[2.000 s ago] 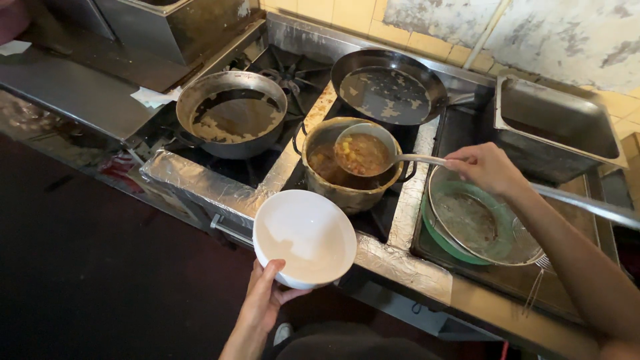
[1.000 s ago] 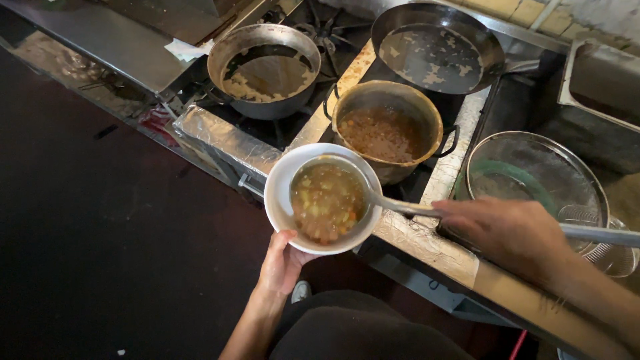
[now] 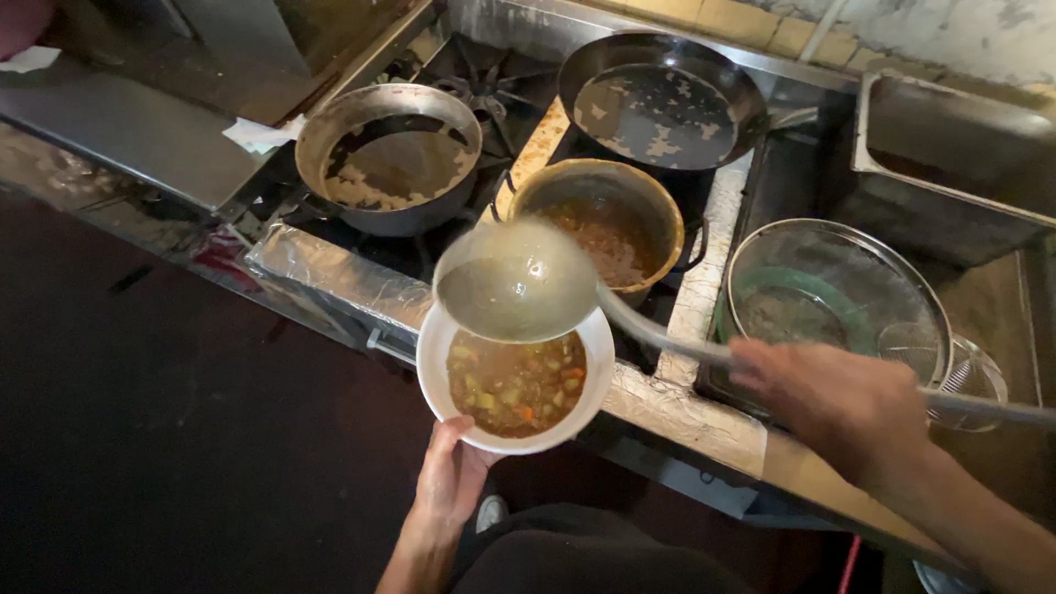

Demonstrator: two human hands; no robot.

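Observation:
My left hand [image 3: 454, 466] holds a white bowl [image 3: 600, 346] by its lower rim, in front of the stove. Chunky vegetable soup [image 3: 520, 388] with orange and pale green pieces lies in the bowl. My right hand [image 3: 833, 400], slightly blurred, grips the long handle of a metal ladle [image 3: 516, 285]. The ladle's cup is over the bowl's far side, tilted, with a wet, shiny surface and no soup pieces seen in it. Just behind stands a two-handled pot [image 3: 672, 202] with brown soup inside.
A wide pot [image 3: 309, 157] with dark liquid stands at left on the burners, a black wok [image 3: 747, 99] at the back. On the right are a round mesh strainer [image 3: 932, 305] over a green bowl, a smaller wire strainer [image 3: 978, 379] and a deep steel pan [image 3: 862, 140]. Foil [image 3: 338, 272] covers the stove's edge.
The ladle, full over the soup pot at first, came to the bowl and is now tilted above it. The bowl, without soup two seconds ago, now holds soup.

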